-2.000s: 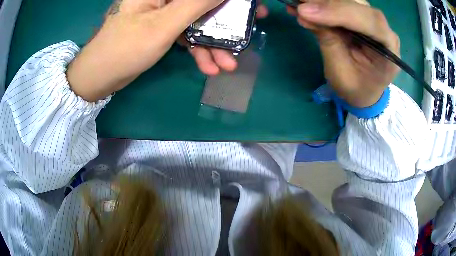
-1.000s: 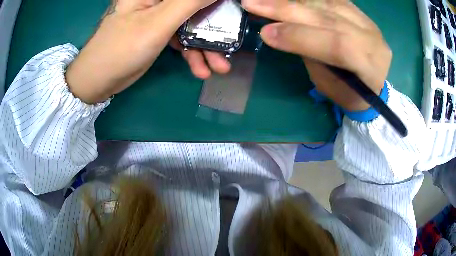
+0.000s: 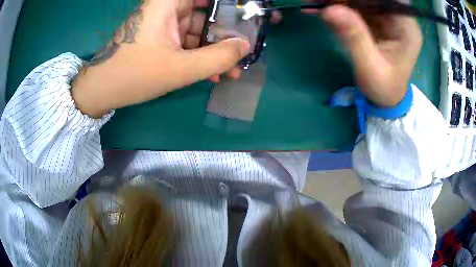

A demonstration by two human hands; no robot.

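Note:
My left hand [image 3: 172,57] holds a black-rimmed device housing [image 3: 235,26] with a reflective centre near the top edge of the view. My left thumb lies across the housing's lower part, with other fingers behind and below it. My right hand [image 3: 373,52] is partly blurred and holds long dark tweezers [image 3: 402,7] roughly level. Their tip end reaches over the upper part of the housing, where a bright white glare or shiny bit shows; its exact contact cannot be made out.
A flat grey-brown sheet [image 3: 236,98] with a clear film edge lies on the green mat [image 3: 302,125] below the housing. A white tray [image 3: 446,78] with rows of black parts stands at the right. A blue strap [image 3: 389,108] circles my right wrist.
My left thumb has come down onto the housing, which is turned and tilted. My right hand has moved right, and the tweezers have swung from slanting down to level, pointing left over the housing.

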